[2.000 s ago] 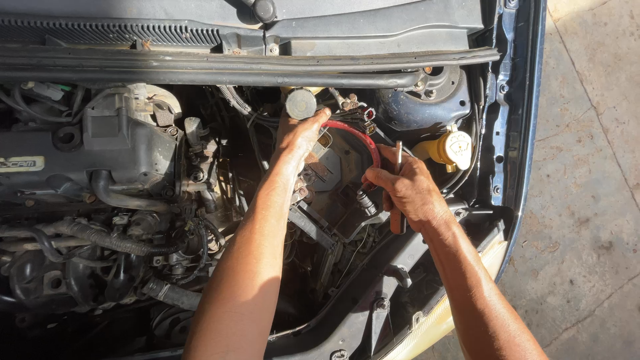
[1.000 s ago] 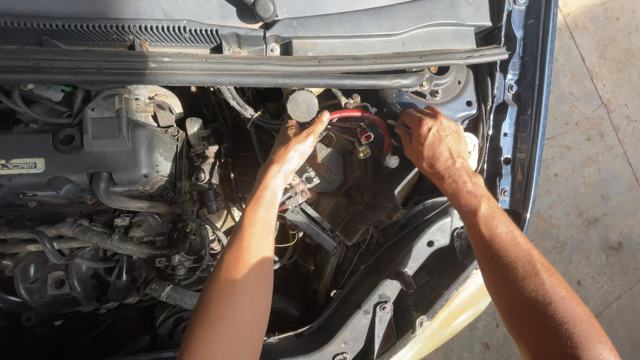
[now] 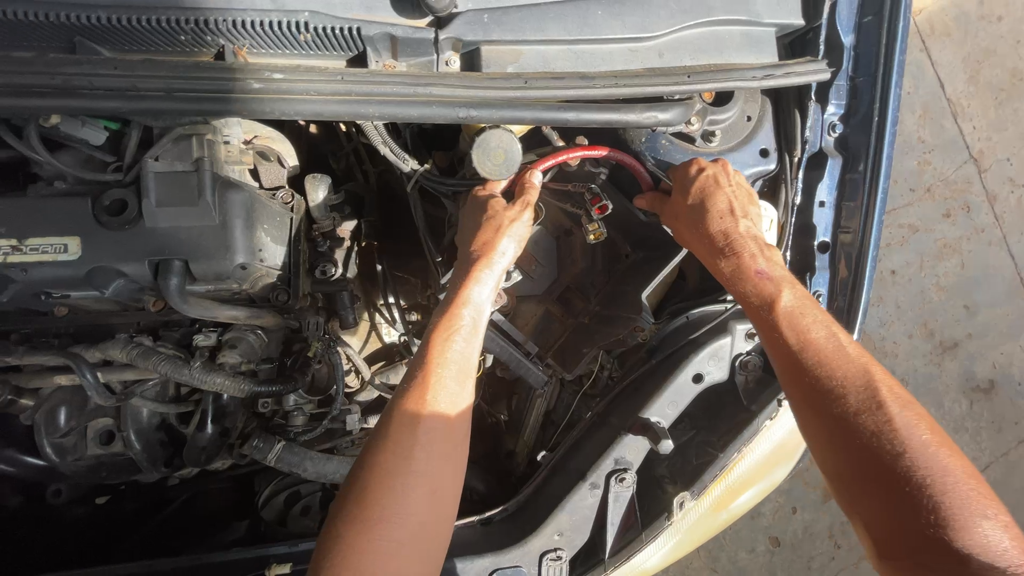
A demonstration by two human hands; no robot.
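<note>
A red hose or thick cable (image 3: 596,152) arches between my two hands at the back of the engine bay. My left hand (image 3: 500,216) closes around its left end, with the thumb on top, just below a round grey cap (image 3: 496,153). At its right end, my right hand (image 3: 708,200) pinches it between thumb and fingers, beside the strut tower (image 3: 720,136). A thin metallic thing shows by the right fingertips, too covered to name. Below the arch hang wiring connectors (image 3: 595,216), one with a red insert and one with yellow.
On the left lies the engine with its black plastic cover (image 3: 80,232) and a corrugated hose (image 3: 184,372). A black front panel (image 3: 624,480) and the headlight (image 3: 720,504) border the bay below. The fender edge (image 3: 852,176) runs along the right.
My right hand has risen from lower in the bay to the strut tower area. The connectors under the red arch now show. The yellow cap seen two seconds ago is mostly covered by my right hand.
</note>
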